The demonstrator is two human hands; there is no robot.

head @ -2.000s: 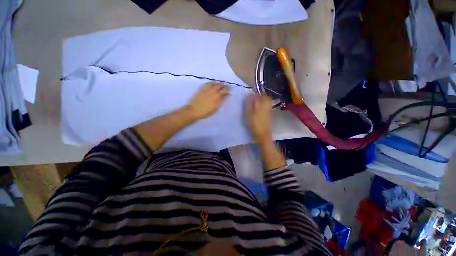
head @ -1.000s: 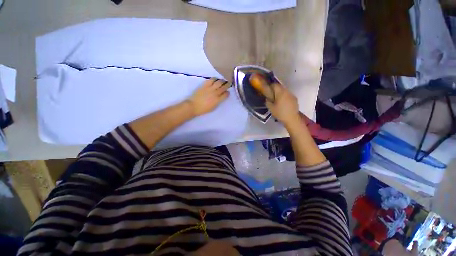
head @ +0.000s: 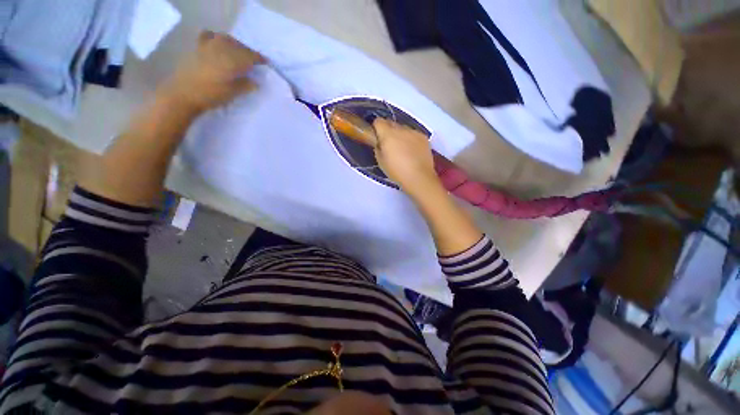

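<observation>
A large white sleeve panel (head: pixel 276 170) lies on the pale pressing table (head: pixel 527 243). The steam iron (head: pixel 361 158) rests on the panel over its dark seam line, its pointed tip toward the left. My right hand (head: pixel 404 152) is closed on the iron's orange-brown handle. The maroon wrapped hose (head: pixel 519 204) runs right from the iron. My left hand (head: pixel 215 71) is blurred, at the panel's upper left near the far end of the seam. Whether its fingers grip the cloth cannot be told.
A pale pile with dark bands (head: pixel 61 49) lies at the upper left, beside a white paper slip (head: pixel 152 24). White and black pieces (head: pixel 519 134) lie at the upper right. Cardboard (head: pixel 649 40) stands beyond them. White and blue material sits below the table at the lower right.
My right hand, beside the panel with the iron before, is now over the seam with it. My left hand has moved left along the panel. The view has turned, so the table looks tilted.
</observation>
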